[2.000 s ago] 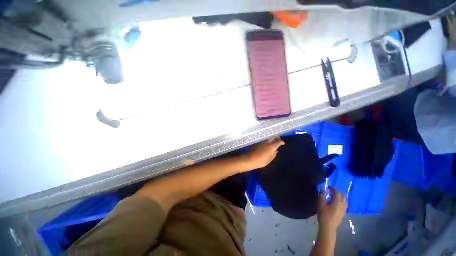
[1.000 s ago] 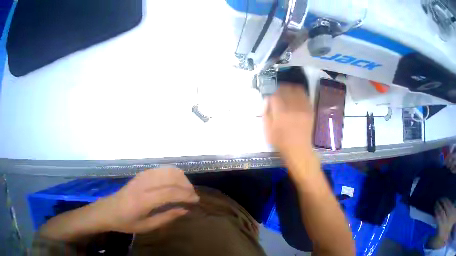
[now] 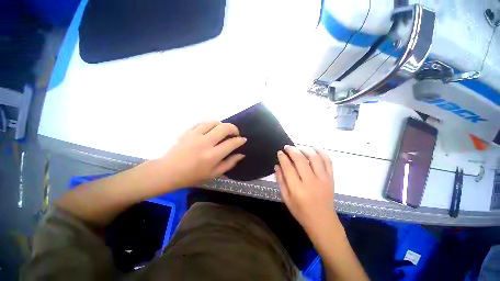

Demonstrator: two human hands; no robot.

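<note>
A small black cut panel (image 3: 256,140) lies at the front of the white table, with one corner pointing away from me and a curved lower edge near the table edge. My left hand (image 3: 205,149) rests on its left side, fingertips on the cloth. My right hand (image 3: 304,178) touches its right edge with the fingertips. Both hands press the cloth flat rather than grasp it, fingers slightly apart. The white sewing machine head (image 3: 378,49) stands behind to the right, its needle area lost in bright glare.
A larger black panel (image 3: 151,27) lies at the table's back left. A smartphone (image 3: 412,162) and slim black snips (image 3: 456,192) lie at the right. The grey table edge (image 3: 246,187) runs along the front. Blue bins with black pieces are below; a bin shows at right (image 3: 419,244).
My left hand has moved up from my lap onto the table. My right hand has moved from near the needle area to the front. The black panel now lies between them. The view has shifted left.
</note>
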